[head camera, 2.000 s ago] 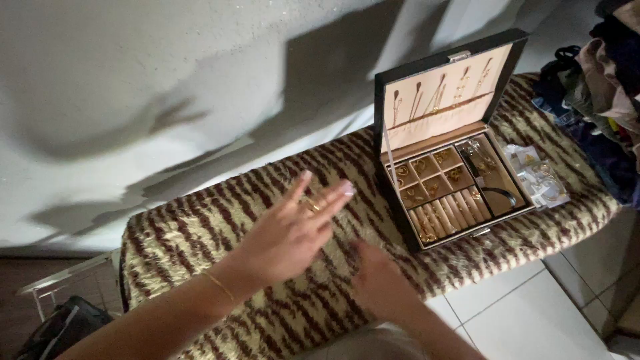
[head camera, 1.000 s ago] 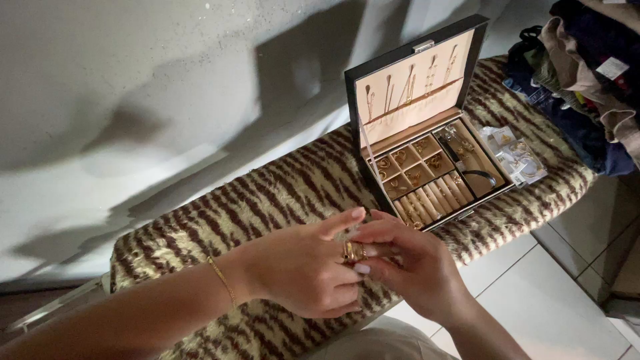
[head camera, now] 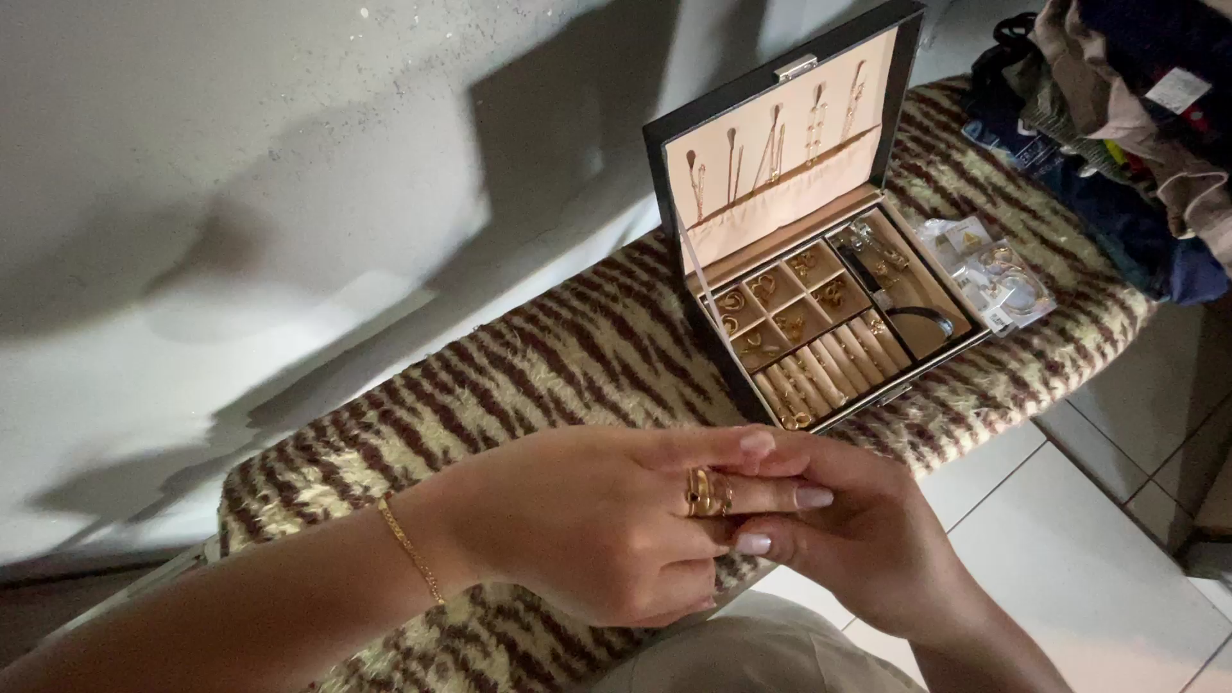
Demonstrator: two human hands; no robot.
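My left hand (head camera: 587, 520) is held palm down above a striped plush cover, with gold rings (head camera: 707, 492) on one finger and a gold chain bracelet (head camera: 412, 549) at the wrist. My right hand (head camera: 857, 529) touches that ringed finger, its thumb below and its fingers above, near the fingertip. Just beyond the hands stands an open black jewelry box (head camera: 736, 371). Necklaces (head camera: 775, 144) hang inside its lid. Gold earrings or similar pieces (head camera: 765, 287) lie in its small square compartments, rings sit in the ring rolls (head camera: 818, 371), and a dark band (head camera: 924, 316) lies in the right compartment.
Small clear plastic packets (head camera: 1006, 279) with jewelry lie right of the box on the striped plush cover (head camera: 577, 337). Folded clothes (head camera: 1107, 144) are piled at the far right. A grey wall (head camera: 289, 173) runs along the left, and pale floor tiles (head camera: 1078, 539) show at lower right.
My hands were apart two seconds ago; then my right hand came to the rings on my left hand. Now its fingers are nearer that finger's tip, and the rings remain on the finger.
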